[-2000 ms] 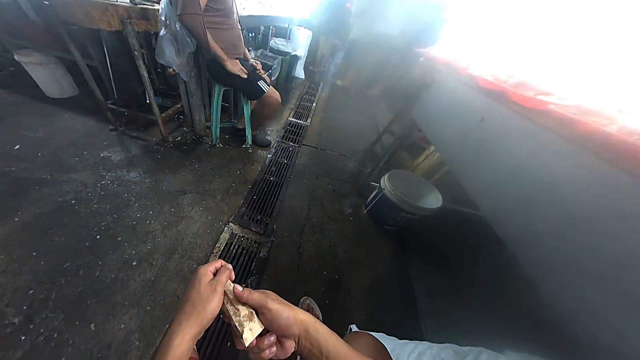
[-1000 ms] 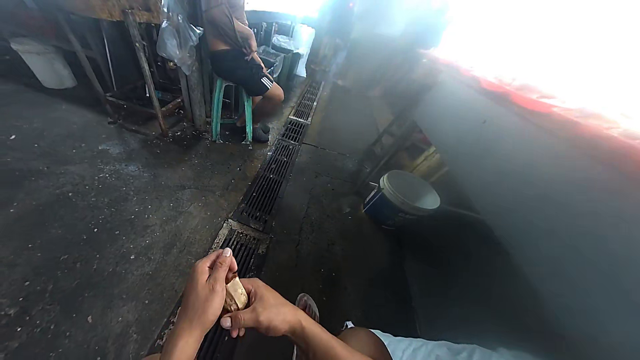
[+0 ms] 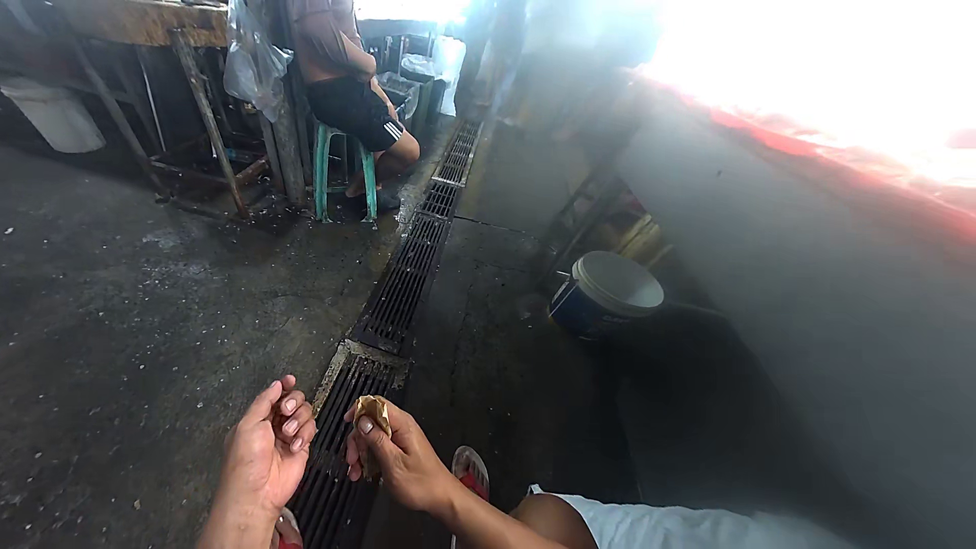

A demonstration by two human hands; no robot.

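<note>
My right hand (image 3: 396, 454) is closed on a small crumpled brown piece, perhaps paper (image 3: 372, 415), pinched under the thumb. To its left, my left hand (image 3: 278, 438) is raised with the palm turned inward and the fingers loosely curled, holding nothing that shows. A gap separates the two hands. Both are above the metal floor drain grate (image 3: 343, 457), near my feet in sandals (image 3: 471, 469). The underside of the brown piece is partly hidden by my right fingers.
A person (image 3: 351, 107) sits on a green plastic stool (image 3: 322, 175) beside the drain. A white and blue bucket (image 3: 606, 293) stands on the right, near a pale slanting surface (image 3: 762, 252). At the left are a wooden table (image 3: 152, 23), a hanging plastic bag (image 3: 257, 65) and a white bin (image 3: 57, 114).
Both hands were together at the brown piece; my left hand has let go and is now apart from it. The piece remains in my right hand.
</note>
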